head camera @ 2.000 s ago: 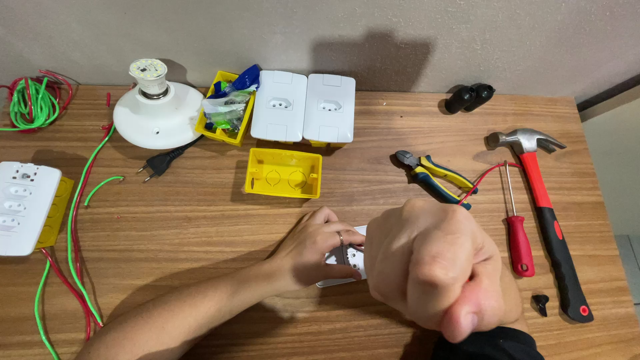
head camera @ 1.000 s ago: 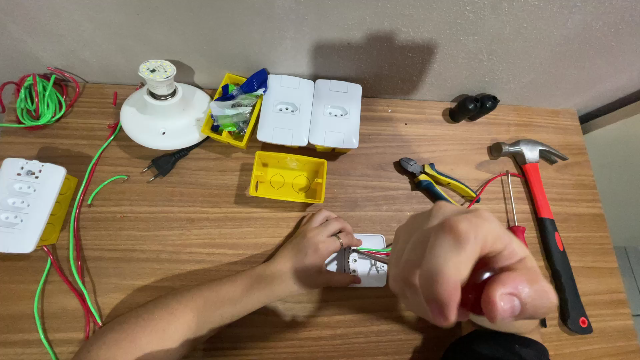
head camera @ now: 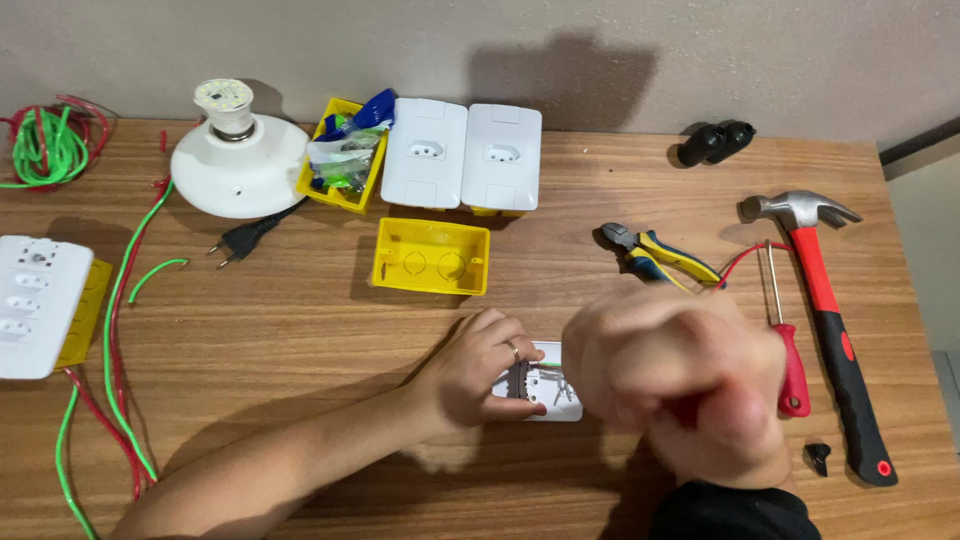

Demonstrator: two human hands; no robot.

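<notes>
My left hand (head camera: 487,375), with a ring on one finger, grips a white outlet plate (head camera: 568,405) lying back side up on the wooden table. A dark module sits in the plate, and a bit of green wire shows beside it. Above the plate's right end, close to the camera, my right hand (head camera: 675,367) is closed in a fist and blurred. Something red shows between its fingers, probably a tool's handle; its tip is hidden behind the hand. An open yellow electrical box (head camera: 431,279) lies just beyond my left hand.
Diagonal cutters (head camera: 667,255), a red-handled screwdriver (head camera: 787,360) and a claw hammer (head camera: 825,300) lie at right. Two white outlet plates (head camera: 424,180), a yellow box of packets (head camera: 341,196) and a lamp holder (head camera: 240,172) stand at back. Green and red wires (head camera: 112,330) run along the left.
My right hand has shifted right from where it was two seconds ago, uncovering more of the white plate. My left hand stays on the plate.
</notes>
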